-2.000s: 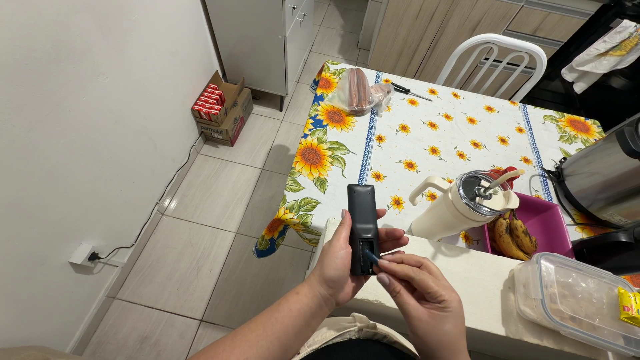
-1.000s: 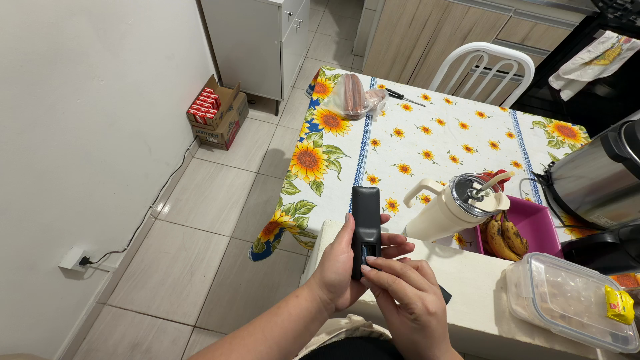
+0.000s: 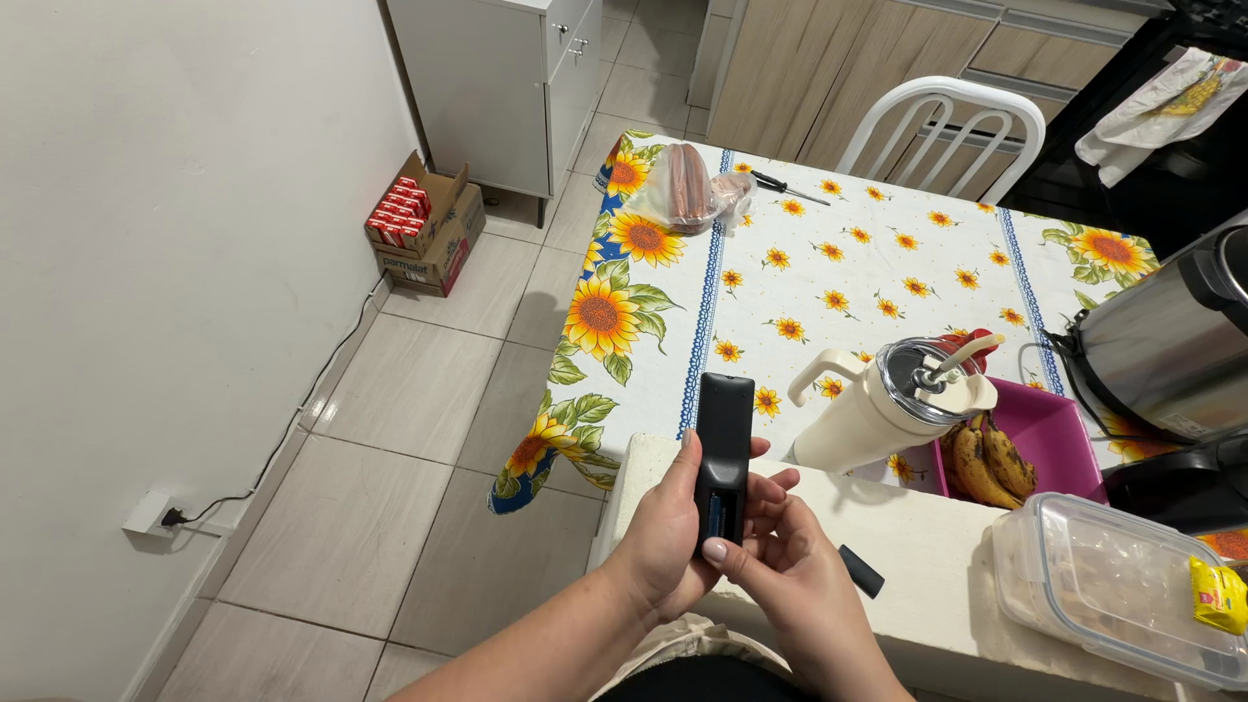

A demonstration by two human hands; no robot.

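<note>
A black remote control (image 3: 724, 429) lies back side up in my left hand (image 3: 663, 531), its battery compartment uncovered. A dark blue battery (image 3: 717, 515) shows inside the compartment. My right hand (image 3: 795, 565) has its thumb at the compartment's lower end, with its fingers curled beside the remote's right edge. The black battery cover (image 3: 861, 571) rests on the white ledge, just right of my right hand.
The white ledge (image 3: 916, 546) also bears a lidded plastic container (image 3: 1121, 585). Beyond it, on a sunflower tablecloth (image 3: 829, 253), are a cream tumbler (image 3: 868, 409), a pink bin (image 3: 1053, 439) with bananas, a steel appliance (image 3: 1160, 331), bagged sausages (image 3: 687, 190) and a screwdriver (image 3: 788, 187).
My right fingers have shifted from over the compartment to its lower end and right side, and more of the battery bay shows. The remote stays in my left hand.
</note>
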